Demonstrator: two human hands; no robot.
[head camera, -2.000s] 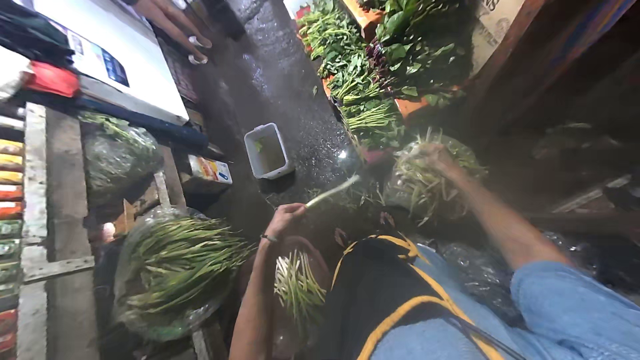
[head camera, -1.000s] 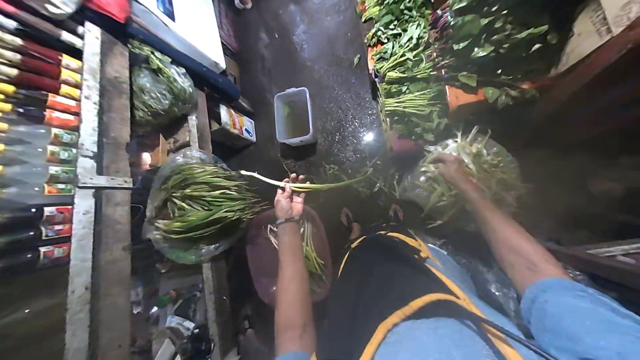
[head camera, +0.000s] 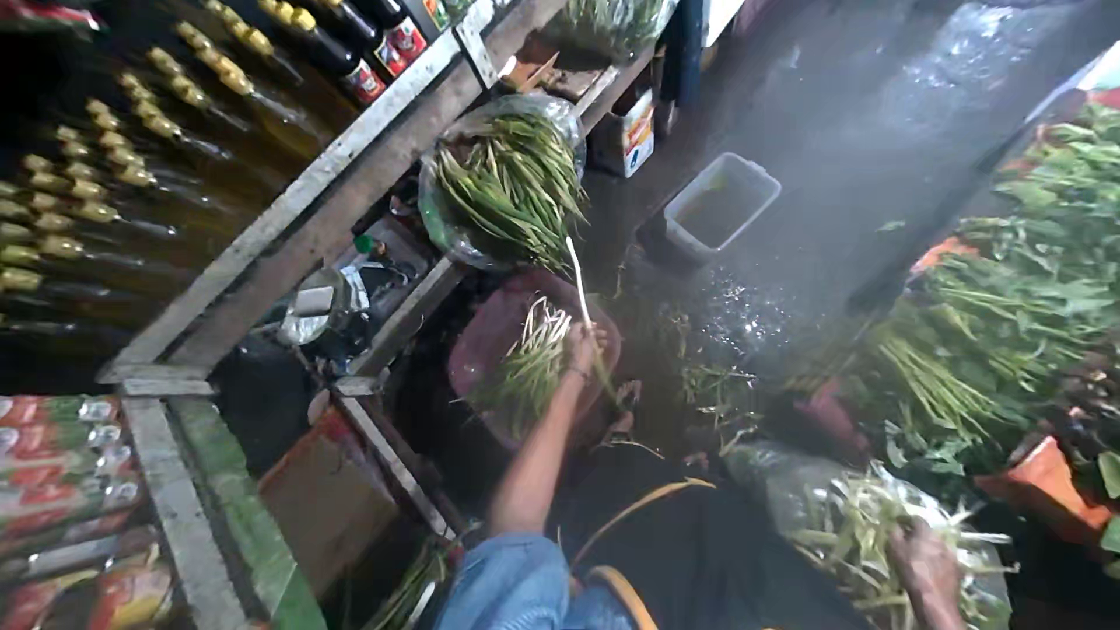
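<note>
My left hand (head camera: 584, 346) grips a scallion (head camera: 577, 278) with its white end pointing up and away, above a pink plastic basin (head camera: 472, 337) that holds scallions with white ends (head camera: 535, 350). Just beyond the basin, a clear plastic bag (head camera: 437, 206) is full of green, leafy scallions (head camera: 516, 184). At the lower right, my right hand (head camera: 923, 556) rests on pale peeled scraps (head camera: 853, 525) in an open plastic bag (head camera: 774, 477); its fingers are partly hidden, and whether they hold any scraps is unclear.
Ahead on the wet floor stands a translucent plastic tub (head camera: 722, 206). Leafy greens (head camera: 1015, 306) are heaped along the right. A wooden rack frame (head camera: 306, 192) with bottles (head camera: 350, 66) runs along the left, with a cardboard box (head camera: 626, 136) beyond it. Loose trimmings (head camera: 717, 385) lie on the floor.
My left hand has moved with the scallion from beside the bag of green scallions to above the pink basin. My right hand stays at the scraps. The view has swung left.
</note>
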